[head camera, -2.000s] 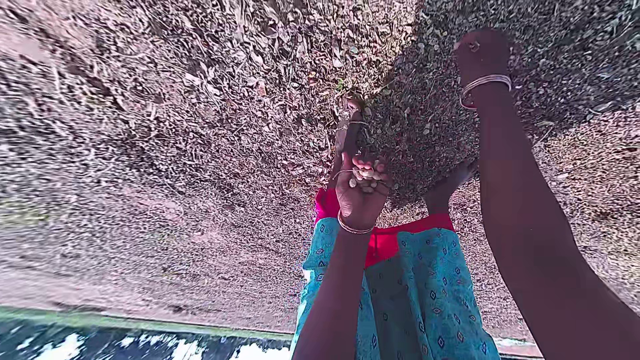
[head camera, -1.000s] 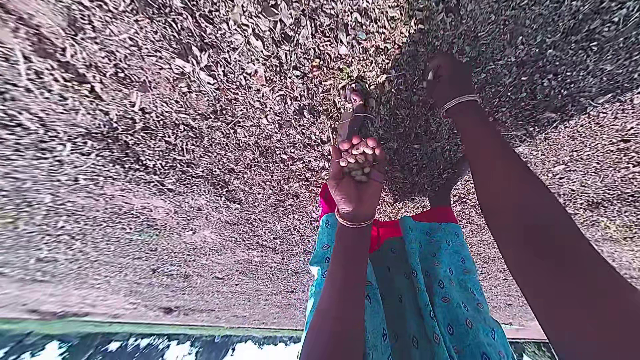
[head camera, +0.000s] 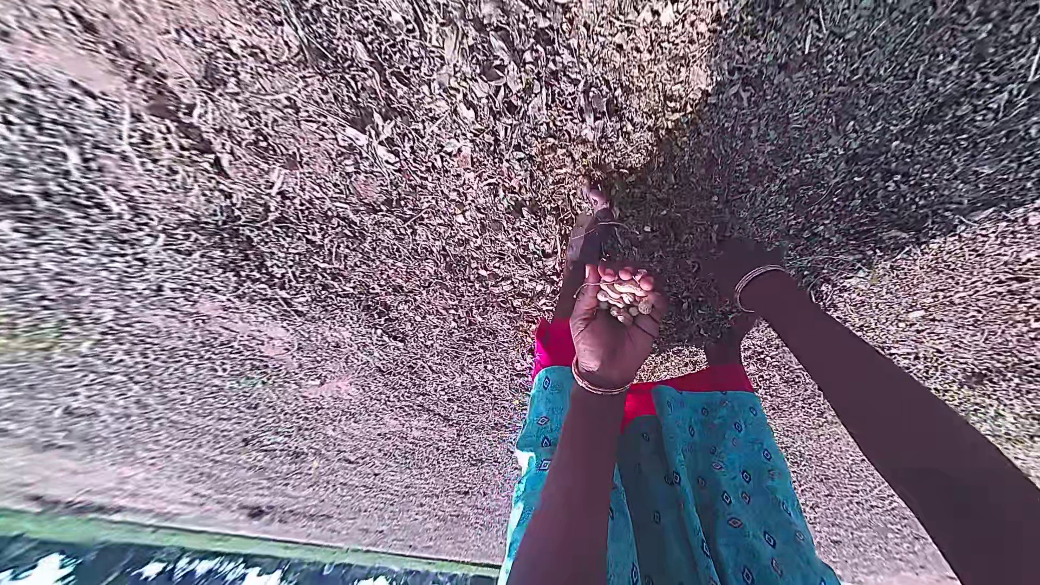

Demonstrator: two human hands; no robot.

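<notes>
Palm up with its fingers curled, my left hand (head camera: 613,329) cups several pale pods that look like unshelled peanuts (head camera: 626,297). It is above the teal patterned skirt with its red hem, in front of one bare foot (head camera: 597,211). My right hand (head camera: 735,272) reaches down in dark shadow close to the litter-covered ground, to the right of the left hand. Its fingers are hard to make out, and whether it holds anything cannot be told. Both wrists wear bangles.
Dry leaves and stalks (head camera: 422,146) cover the ground all around. A shadow darkens the upper right. The teal skirt (head camera: 723,479) hangs over my legs. A green-edged strip (head camera: 203,540) runs along the lower left.
My right hand has moved down and closer to my left hand, from the upper right. My left hand stays cupped around the pods.
</notes>
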